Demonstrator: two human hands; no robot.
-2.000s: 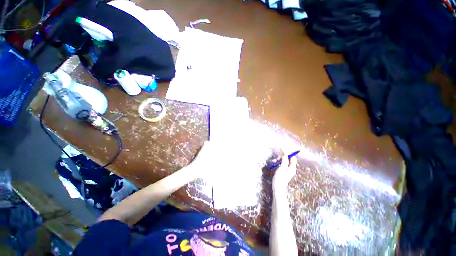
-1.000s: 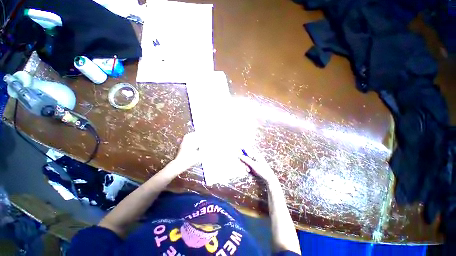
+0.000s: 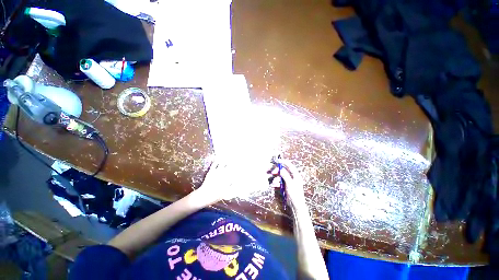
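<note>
A white strip [image 3: 230, 115] lies lengthwise on the brown table in front of me, its near part washed out by glare. A larger white sheet [image 3: 191, 44] with small dark marks lies beyond it. My left hand [image 3: 218, 180] rests at the strip's near end; its fingers are blurred by glare, so I cannot tell if they grip it. My right hand [image 3: 283, 174] is at the right of the strip, holding a small dark blue pen or snips [image 3: 282, 183] between its fingers.
A tape roll [image 3: 134, 102], a white bottle or spool [image 3: 97, 73] and a spray gun [image 3: 46, 112] with black cord lie at the left. Black cloth [image 3: 109, 38] is at the far left. Black garments [image 3: 454, 98] run along the right side. A scrap pile [image 3: 90, 197] is on the floor.
The view has shifted from two seconds ago. In the last second my left hand has moved nearer the strip's near end. The dark tool has turned in my right hand and now points towards me.
</note>
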